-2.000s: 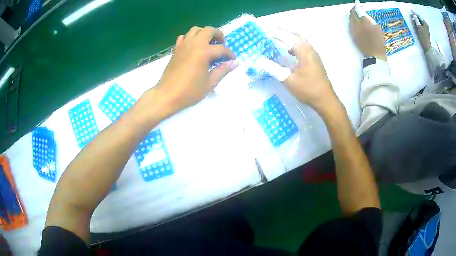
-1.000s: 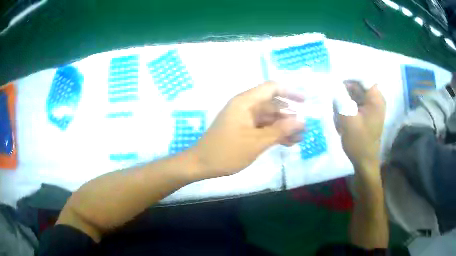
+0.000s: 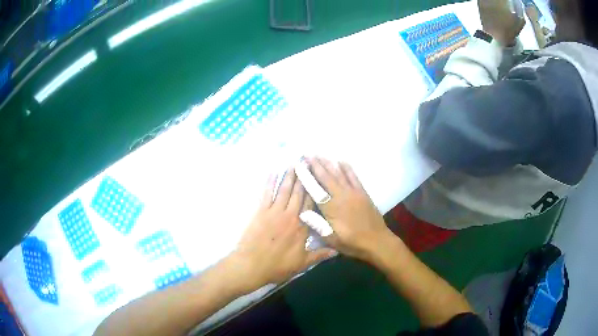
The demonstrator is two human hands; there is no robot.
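Note:
My left hand [image 3: 279,233] lies flat and palm down on the white mat [image 3: 367,85], near its front edge. My right hand [image 3: 347,213] lies against it, fingers stretched forward, with white finger covers [image 3: 311,182] on its thumb and one finger. Neither hand visibly grips anything. What is under the palms is hidden. A small pale, shiny bit [image 3: 316,243] shows by my left thumb; I cannot tell what it is. The blue dotted stack [image 3: 244,108] lies beyond my hands, partly washed out by glare.
Several loose blue dotted sheets [image 3: 117,205] lie at the left. An orange tray [image 3: 8,308] is cut off at the left edge. A black frame [image 3: 291,14] lies on the green belt [image 3: 216,49]. A neighbour's sleeve [image 3: 472,65] and blue tray [image 3: 436,42] are at the right.
The view has turned. My hands have left the space near the stack and come together by the mat's front edge. The blue dotted piece seen below the stack no longer shows.

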